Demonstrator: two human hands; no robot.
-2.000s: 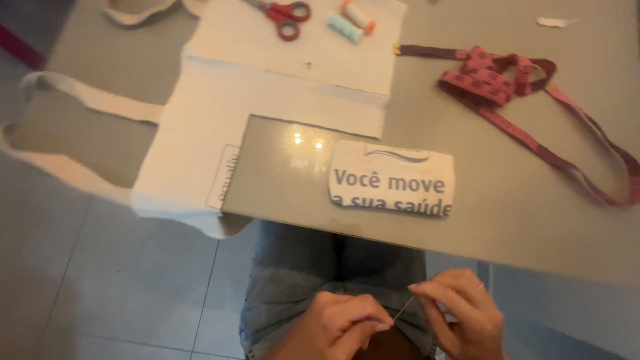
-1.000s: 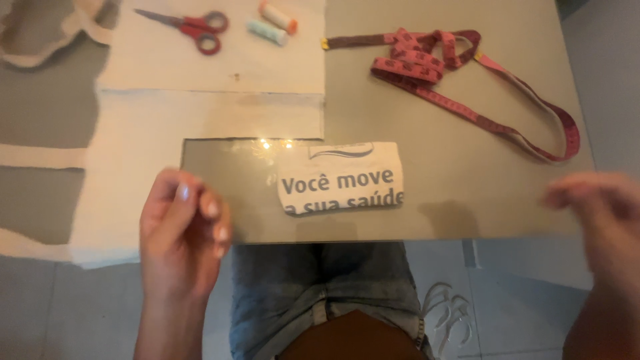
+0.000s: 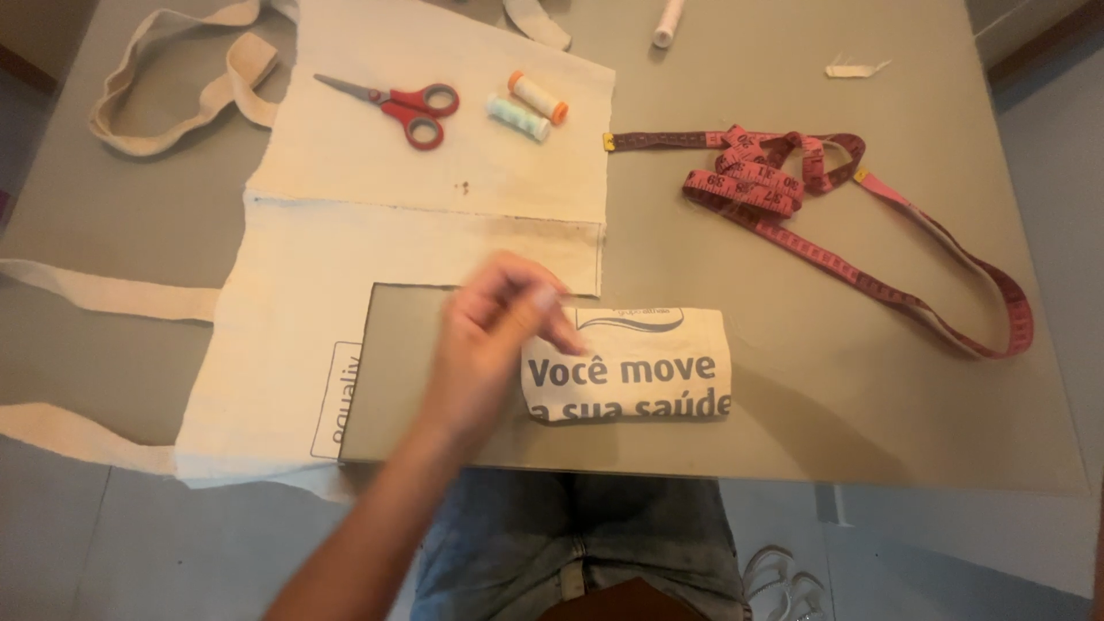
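Observation:
My left hand (image 3: 504,341) reaches in from the lower left, over the table and the left edge of a small folded cream cloth (image 3: 642,345) that bears dark printing. Its fingers are bent and blurred; whether a thin thing is pinched in them cannot be told. My right hand is out of view. Behind my left hand a large cream fabric piece (image 3: 414,246) with straps lies spread on the table. On it rest red-handled scissors (image 3: 405,108), an orange-ended thread spool (image 3: 537,97) and a pale green thread spool (image 3: 517,118).
A pink and dark red tape measure (image 3: 759,185) lies loosely coiled at the right of the table (image 3: 862,414). Further back are a white thread spool (image 3: 667,24) and a frayed fabric scrap (image 3: 854,71). Fabric straps (image 3: 112,289) extend left. Sandals (image 3: 780,582) are on the floor.
Two seconds ago both hands were close together below the table edge with a thin strand between them. They then moved apart; my left hand is now over the small cloth, and my right hand has left the view.

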